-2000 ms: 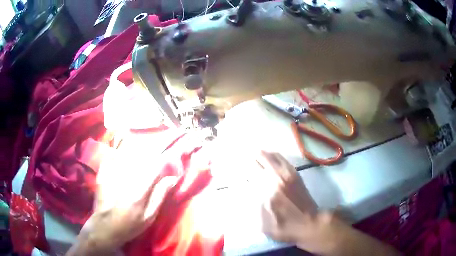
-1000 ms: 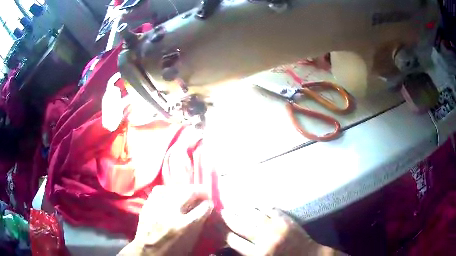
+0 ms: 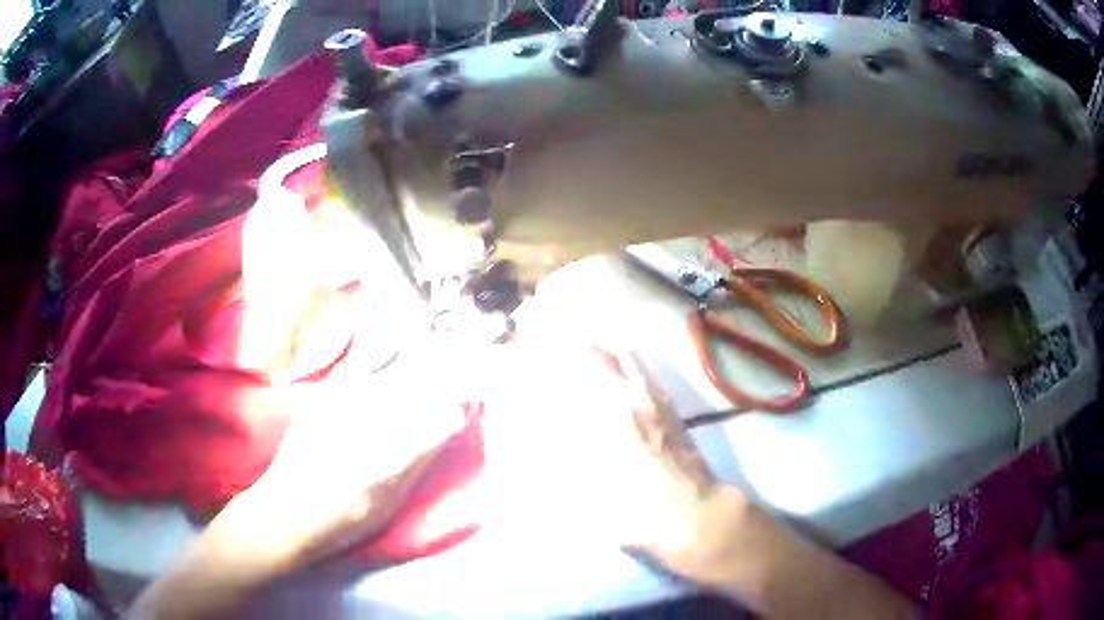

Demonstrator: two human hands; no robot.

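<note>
Red fabric (image 3: pixel 170 418) lies in folds left of the needle, and a piece of it (image 3: pixel 430 503) runs under my left hand. My left hand (image 3: pixel 351 466) lies on the cloth just in front of the presser foot, its fingers washed out by glare. My right hand (image 3: pixel 672 472) is on the white bed to the right of the needle, fingers reaching toward the foot; glare hides whether it holds cloth. The sewing machine (image 3: pixel 726 139) stretches across the top. The presser foot area (image 3: pixel 490 317) is partly lost in glare.
Orange-handled scissors (image 3: pixel 753 345) lie under the arm, with red thread behind them. The white lamp (image 3: pixel 272 242) glows left of the needle. A shiny red bag (image 3: pixel 30 521) is at the lower left. More red cloth (image 3: pixel 1011 545) hangs beyond the table's front edge at right.
Both hands have moved up from the table's near edge toward the needle and apart from each other. The view has shifted, so the machine shows lower. The cloth under the left hand has moved.
</note>
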